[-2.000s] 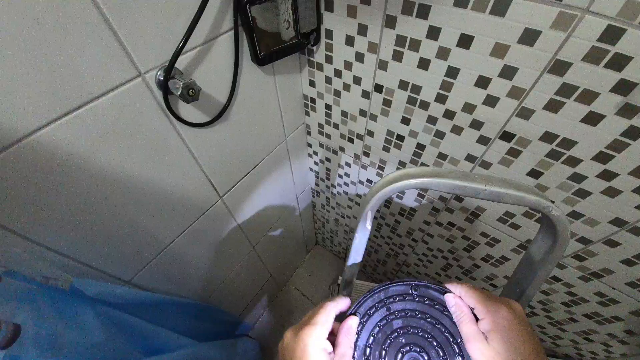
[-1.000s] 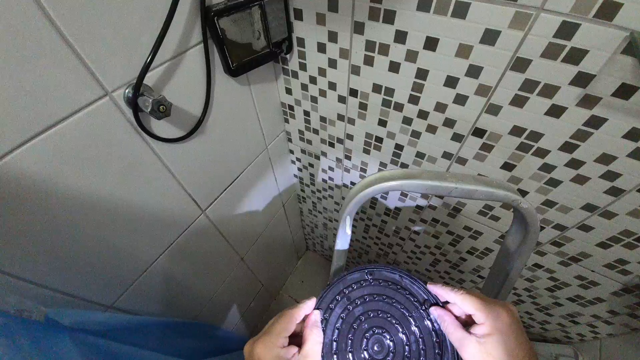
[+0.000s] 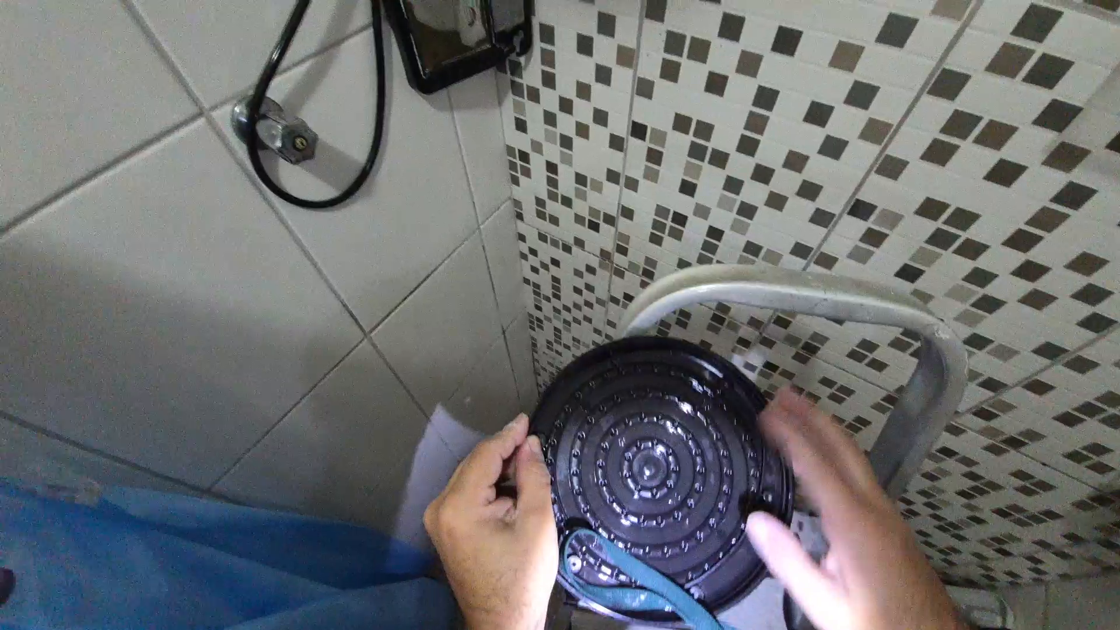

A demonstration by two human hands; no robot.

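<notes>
A round black plastic disc (image 3: 652, 468) with concentric rings of small raised nubs faces me at the lower middle. My left hand (image 3: 503, 525) pinches its left rim between thumb and fingers. At the disc's right rim is my right hand (image 3: 840, 516), blurred, with thumb and fingers spread; whether it touches the rim I cannot tell. A teal strap (image 3: 643, 582) loops across the disc's lower edge. What lies beneath the disc is mostly hidden.
A bent metal tube frame (image 3: 787, 289) rises behind the disc near the mosaic-tiled wall (image 3: 700, 157). On the left wall are a metal valve (image 3: 289, 140), a hanging black cable (image 3: 381, 105) and a black-framed box (image 3: 455, 44). Blue fabric (image 3: 219, 560) fills the lower left.
The disc has come higher in view, and the teal strap now shows at its lower edge. My right hand's fingers, closed on the rim before, have spread apart.
</notes>
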